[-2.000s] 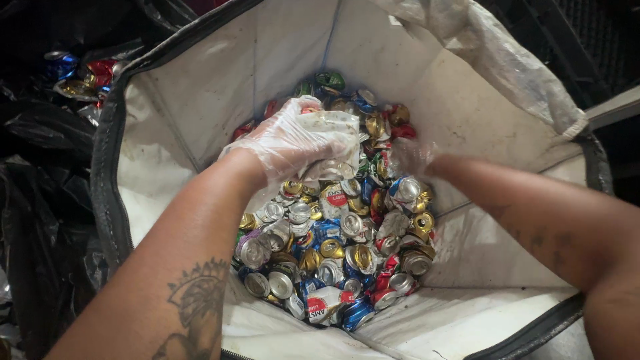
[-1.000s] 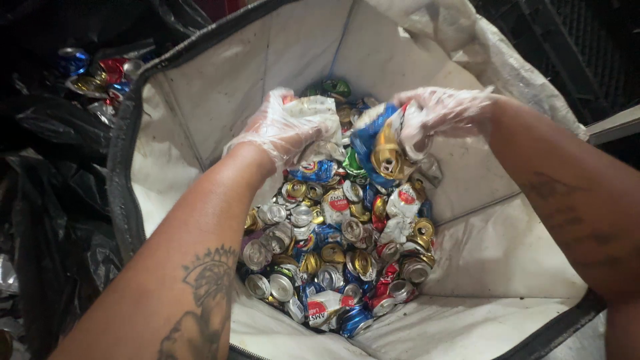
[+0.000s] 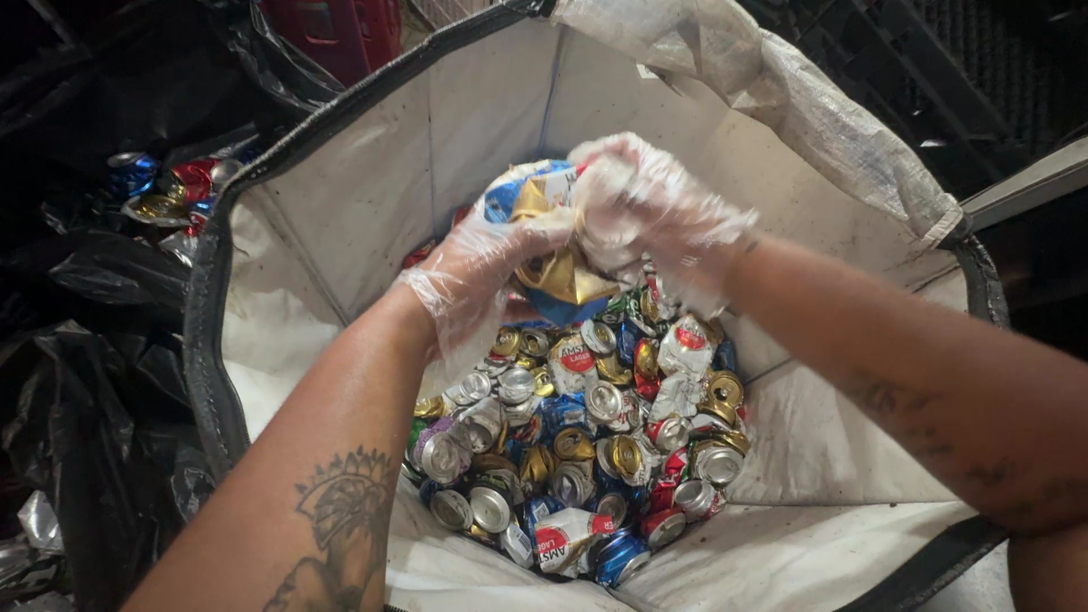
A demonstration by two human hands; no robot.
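My left hand (image 3: 484, 263), in a clear plastic glove, holds crushed cans, among them a blue and gold one (image 3: 565, 276), above the pile. Close against them on the right is my gloved right hand (image 3: 646, 212), blurred, its fingers curled at a pale crushed can whose outline is unclear. Below both hands lie many crushed drink cans (image 3: 574, 442), silver, gold, blue, red and white, at the bottom of a large white woven bag (image 3: 816, 433). Part of the heap is hidden behind the hands.
The bag's dark-edged rim (image 3: 208, 340) surrounds my forearms. At the left are black plastic bags (image 3: 93, 408) with more crushed cans (image 3: 174, 187) among them. A red plastic crate (image 3: 336, 34) stands behind, and dark slatted plastic (image 3: 977, 68) is at the upper right.
Two seconds ago my right hand was low over the pile; a second ago it held up a blue and gold can. That can is now between my hands, which have come together.
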